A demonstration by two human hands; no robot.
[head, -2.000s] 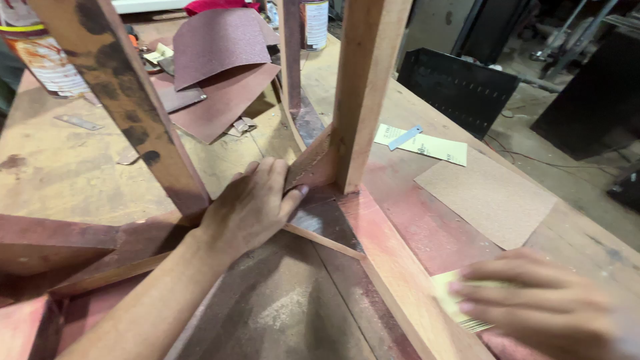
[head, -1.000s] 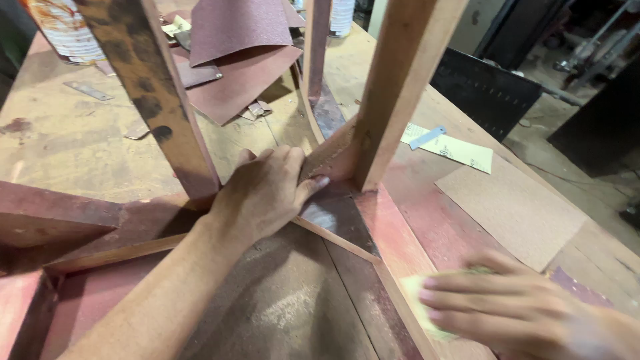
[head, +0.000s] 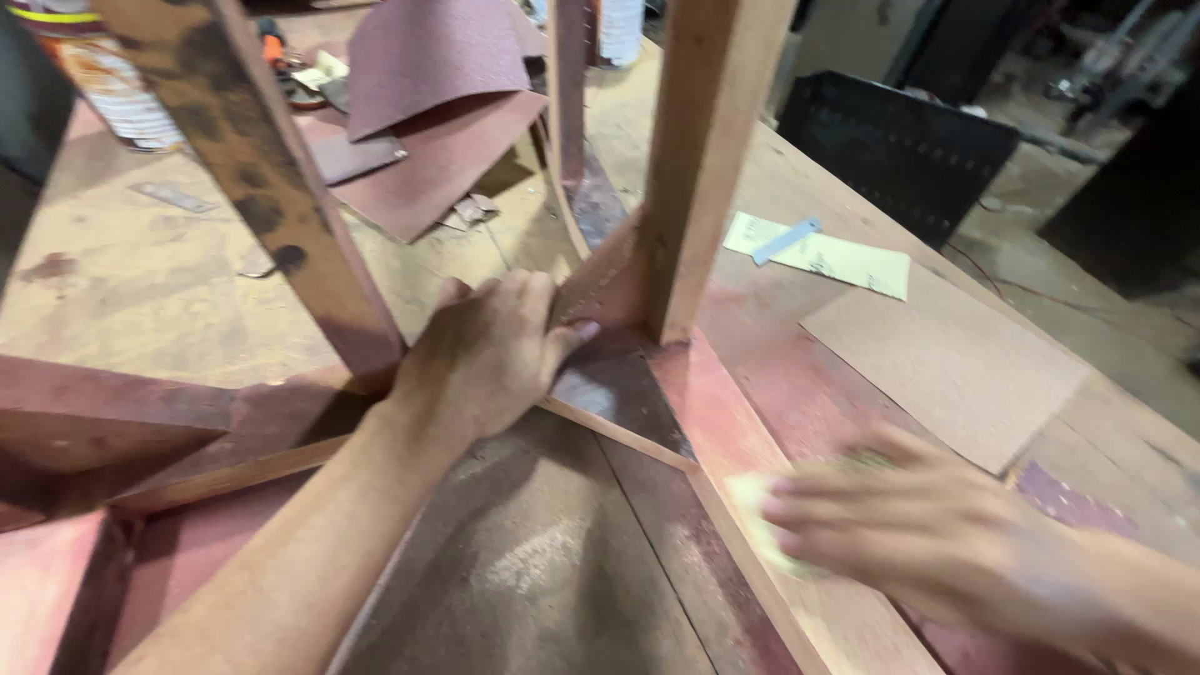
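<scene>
A wooden frame [head: 712, 412] with upright posts and angled rails stands on the workbench, partly stained reddish. My left hand [head: 487, 352] grips its joint near the middle, beside the base of the right upright post [head: 712, 169]; the fingertips are hidden behind the wood. On the right, my right hand [head: 891, 516], blurred, presses a folded piece of pale yellow-backed sandpaper [head: 755, 520] against the top of the bare wood rail that runs toward the lower right. The dark-spotted post [head: 253, 178] leans at the left.
Sandpaper sheets [head: 441, 75] lie behind the frame. A larger sheet [head: 947, 366] and a pale yellow strip [head: 844, 267] with a blue-grey flat piece [head: 786, 241] on it lie at the right. A can [head: 117, 84] stands back left. Beyond the bench's edge is a black perforated panel [head: 891, 155].
My right hand with the sandpaper has shifted along the right rail, blurred in each frame. My left hand stays on the joint. The view has moved slightly.
</scene>
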